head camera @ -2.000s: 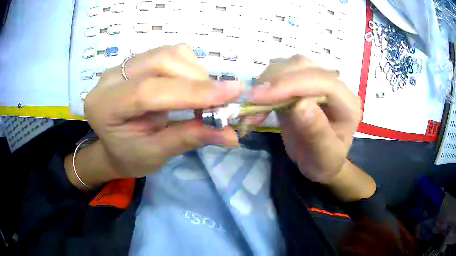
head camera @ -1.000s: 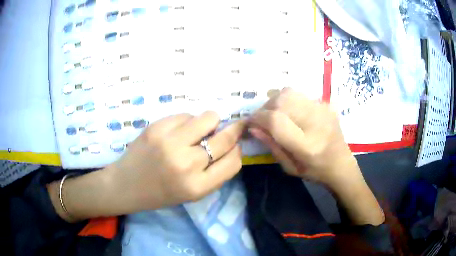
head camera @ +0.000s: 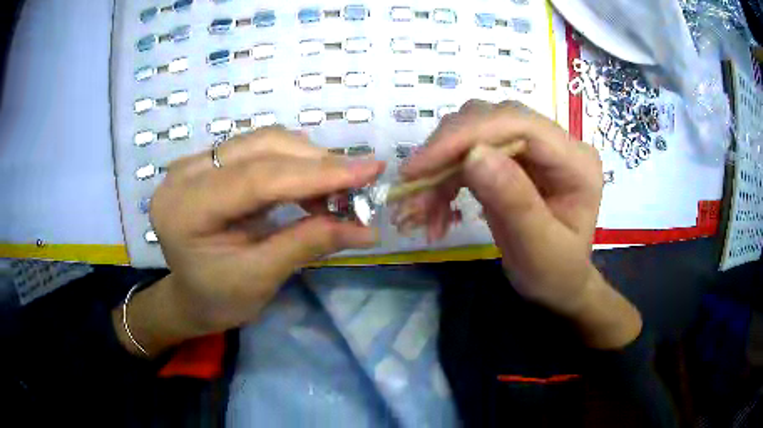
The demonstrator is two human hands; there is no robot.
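Observation:
A small shiny metal part (head camera: 361, 209) is pinched between the thumb and index finger of my left hand (head camera: 243, 205). My right hand (head camera: 523, 196) holds a thin tan stick (head camera: 435, 178), its left end at or close to the part; blur hides whether they touch. Both hands are above the near edge of a white slotted tray (head camera: 276, 67). Its dumbbell-shaped slots run in rows, and many show silver ovals at the ends. My hands hide some of the lower slots.
Loose metal parts (head camera: 627, 117) lie in a heap on a red-bordered white sheet (head camera: 661, 205) at right. A clear plastic bag (head camera: 703, 75) and a smooth white curved item (head camera: 606, 25) are behind it. Another slotted tray (head camera: 745, 175) stands far right. Yellow tape (head camera: 75, 252) edges the bench.
My hands have come apart from their close, lowered pose over the tray. The stick and the metal part now show between them. The view has shifted slightly.

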